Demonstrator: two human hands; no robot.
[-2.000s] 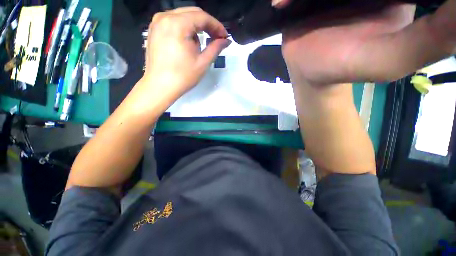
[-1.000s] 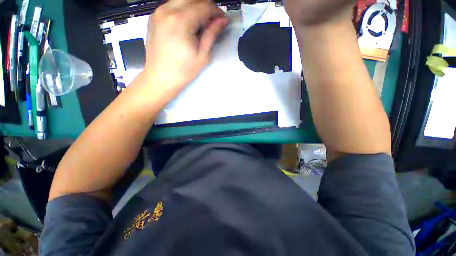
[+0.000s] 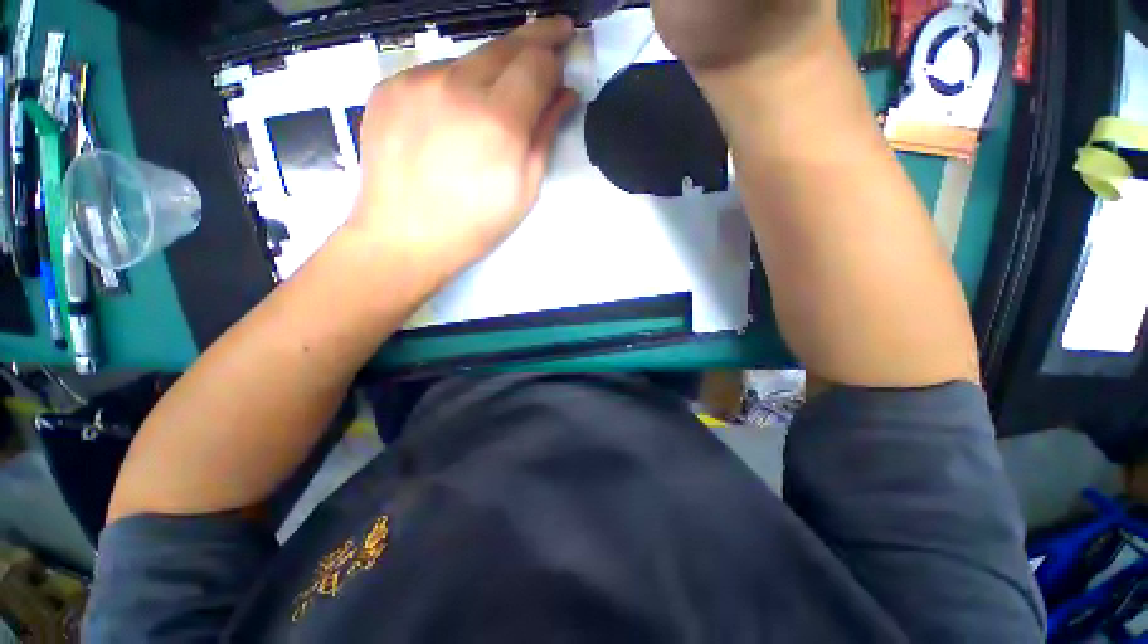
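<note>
The laptop housing with its white backing sheet (image 3: 604,258) lies in front of me. The sheet has dark square openings at the left and a large round black area (image 3: 655,128) near the middle. My left hand (image 3: 466,151) rests over the sheet, its fingertips at the housing's far edge. Whether it holds anything small cannot be seen. My right hand (image 3: 749,25) is at the top of the picture, cut off by the edge, so its fingers are hidden. A thin light wire shows beside it.
A clear plastic cup (image 3: 126,210) lies tilted at the left, beside pens and markers (image 3: 53,214). A fan (image 3: 953,63) with a red bag behind it is at the far right of the green mat. Another device with a white panel (image 3: 1114,271) and yellow tape (image 3: 1108,157) is at the right.
My view has shifted, showing more of the housing. The dark object seen earlier at the top is out of view. My left hand lies flatter, fingers extended to the far edge. My right hand has moved up.
</note>
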